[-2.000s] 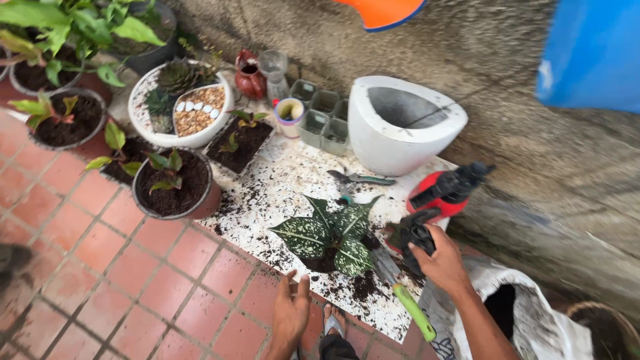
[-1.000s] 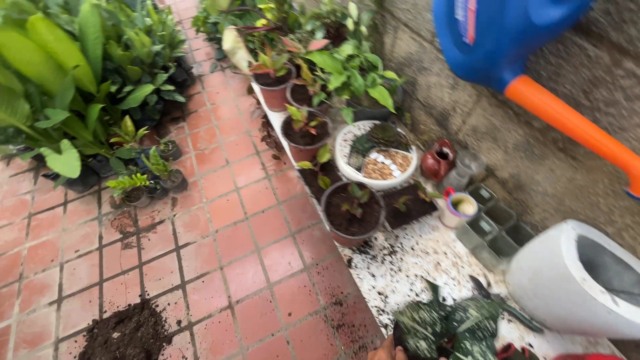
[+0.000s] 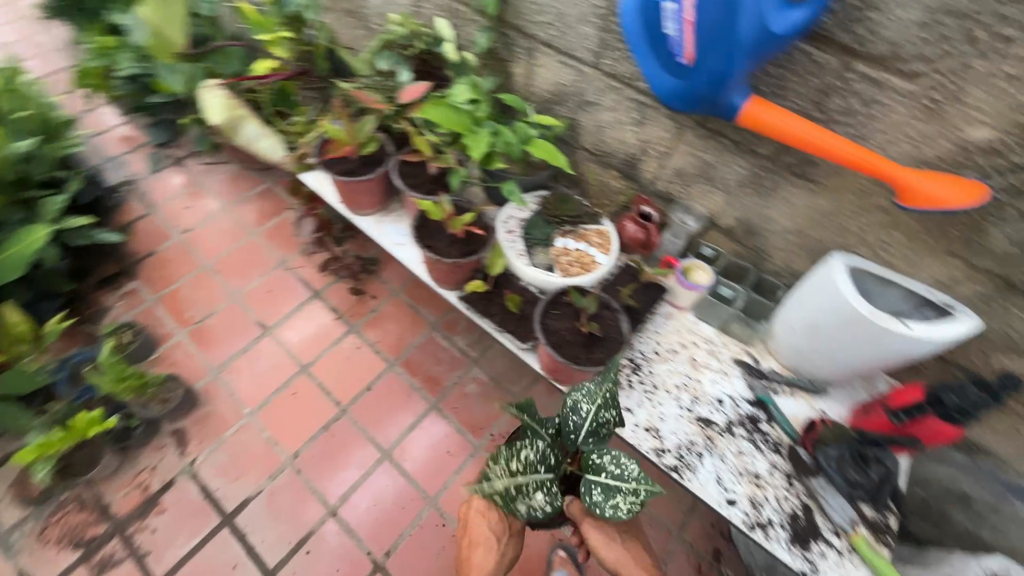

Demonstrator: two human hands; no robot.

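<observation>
Both hands are low in the view, in front of the soil-strewn white tabletop (image 3: 704, 432). Between them they hold a plant with dark green, white-speckled leaves (image 3: 592, 416), over the tiled floor. My left hand (image 3: 490, 536) is at the plant's left side, partly under a leaf. My right hand (image 3: 608, 540) grips at its base, thumb uppermost. Leaves hide most of the pot or root ball. On the table lie a green-handled trowel (image 3: 832, 504), pruning shears (image 3: 776, 408), a crumpled black plastic piece (image 3: 856, 464) and a red spray bottle (image 3: 904, 416).
Potted seedlings (image 3: 584, 328) line the table beside a white bowl of succulents and pebbles (image 3: 560, 276). A white planter (image 3: 840, 328) stands near the wall. A blue watering can with an orange spout (image 3: 848, 144) hangs at upper right. More plants (image 3: 48, 176) stand on the left floor.
The speckled plant was on the tabletop two seconds ago; now both hands hold it off the table's front edge. My right hand has let go of the black plastic piece. The view has swung left.
</observation>
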